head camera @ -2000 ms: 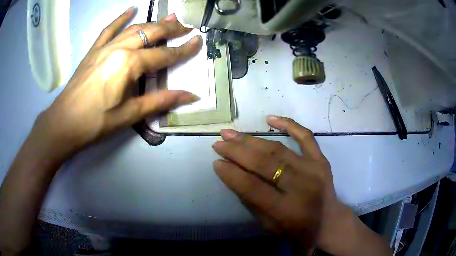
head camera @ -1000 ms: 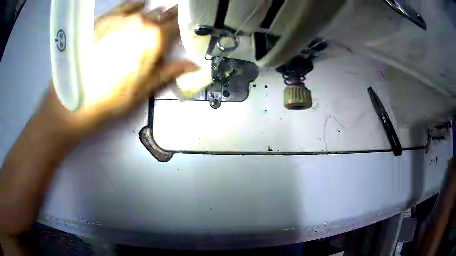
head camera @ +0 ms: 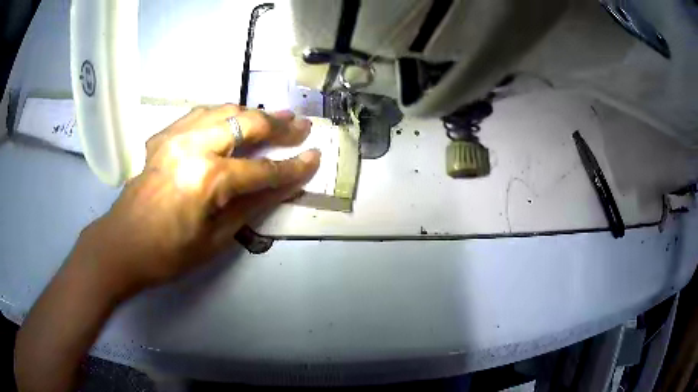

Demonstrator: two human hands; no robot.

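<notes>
My left hand (head camera: 207, 172) lies palm down with fingers spread on the white marking template (head camera: 325, 164), pressing it flat. The template lies on a greenish fabric strip (head camera: 348, 172), which shows as a border along its right and lower edges. The template runs to the left under my hand and the white oval bar, and its far end with handwriting (head camera: 57, 126) shows at the left. The strip's right end is at the presser foot (head camera: 337, 107). My right hand is not in view.
The cream-white machine head (head camera: 490, 38) hangs over the top. The ribbed tension dial (head camera: 467, 158) is right of the needle. Black thread snips (head camera: 599, 184) lie on the bed at the right. The white oval bar (head camera: 107, 92) stands at upper left. A dark curved piece (head camera: 254, 240) is at the bed corner.
The template and fabric now lie leftward across the bed with their right end at the foot. My left hand has moved lower and lies flat on them. My right hand, seen two seconds ago, is gone.
</notes>
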